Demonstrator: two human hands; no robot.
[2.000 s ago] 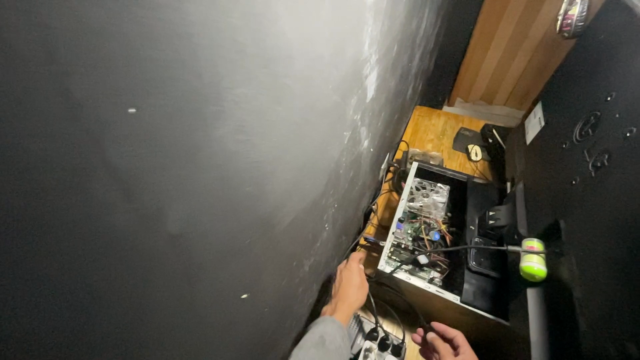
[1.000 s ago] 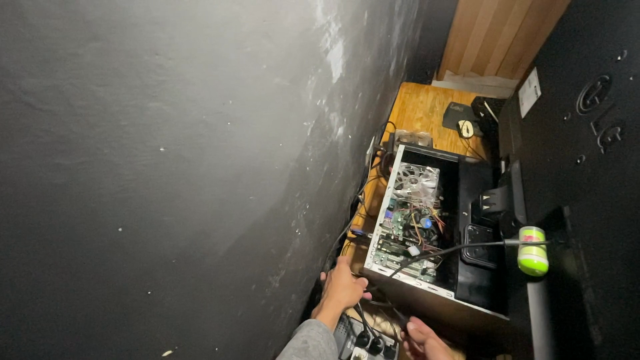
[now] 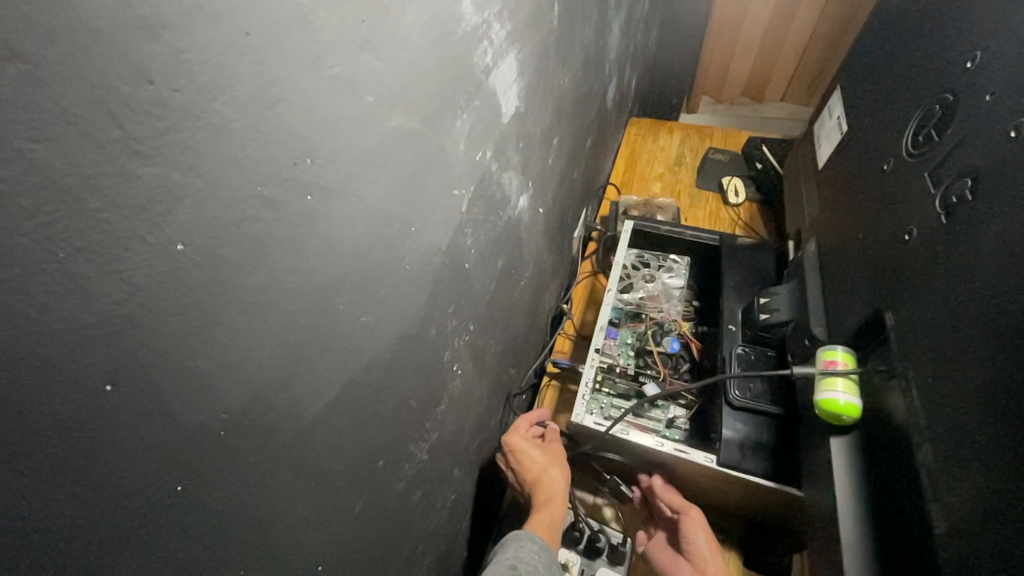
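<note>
An open desktop computer case [image 3: 600, 336] lies on its side on a wooden desk, its fan, circuit board and wires exposed. Near the case's lower left corner, my left hand [image 3: 536, 456] pinches a black cable between thumb and fingers. My right hand [image 3: 676, 524] is below the case's near side, its fingertips at a black cable connector [image 3: 620, 486]; whether they grip it I cannot tell. Between and below the hands is a power strip [image 3: 592, 560] with several plugs in it. A black cable [image 3: 704, 382] crosses over the case to a green-and-clear container [image 3: 838, 384].
A dark wall [image 3: 320, 280] rises close on the left. To the right stands the black back of a monitor [image 3: 896, 240], its stand base resting over the case. Loose cables [image 3: 552, 344] run between wall and case. Small dark items lie on the wooden desk [image 3: 664, 152] at the back.
A cable connector now shows by my right fingertips. My left hand stays by the case's lower left corner, its fingers now closed around a cable. The view has shifted slightly.
</note>
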